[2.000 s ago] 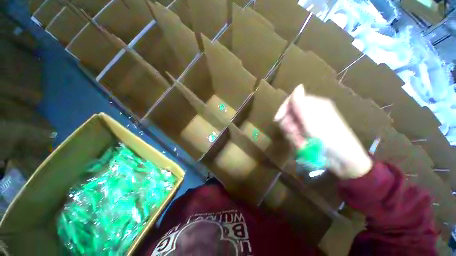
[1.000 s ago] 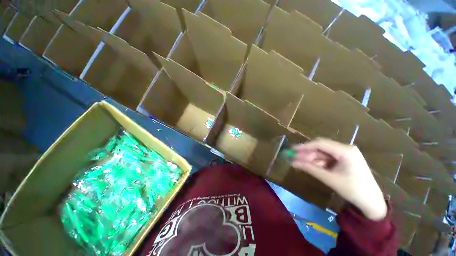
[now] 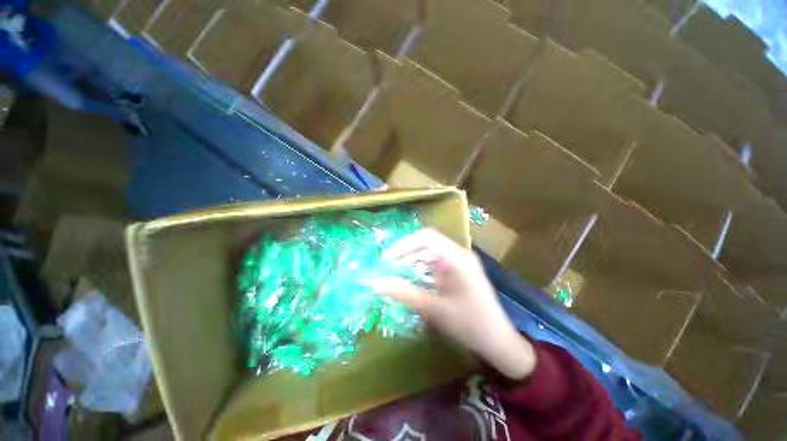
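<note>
An open brown parts box (image 3: 173, 319) is at my body, holding a heap of small clear bags with green pieces (image 3: 302, 284). My right hand (image 3: 462, 297) reaches in over the right part of the heap, its fingers at the bags; blur hides whether it grips one. My left hand is not in view. Rows of open brown cartons (image 3: 561, 95) stand beyond the box. One green bag (image 3: 563, 294) lies in a near carton, and another (image 3: 479, 214) lies in a carton just past the box's corner.
A blue strip of floor (image 3: 190, 164) runs along the carton rows at the left. Crumpled clear plastic (image 3: 108, 353) and brown cartons (image 3: 78, 181) are at the far left. White plastic (image 3: 759, 21) shows at the top right corner.
My right hand has moved from the near cartons back to the parts box and into it. The box now appears turned and nearer the middle of the view. The camera view has shifted.
</note>
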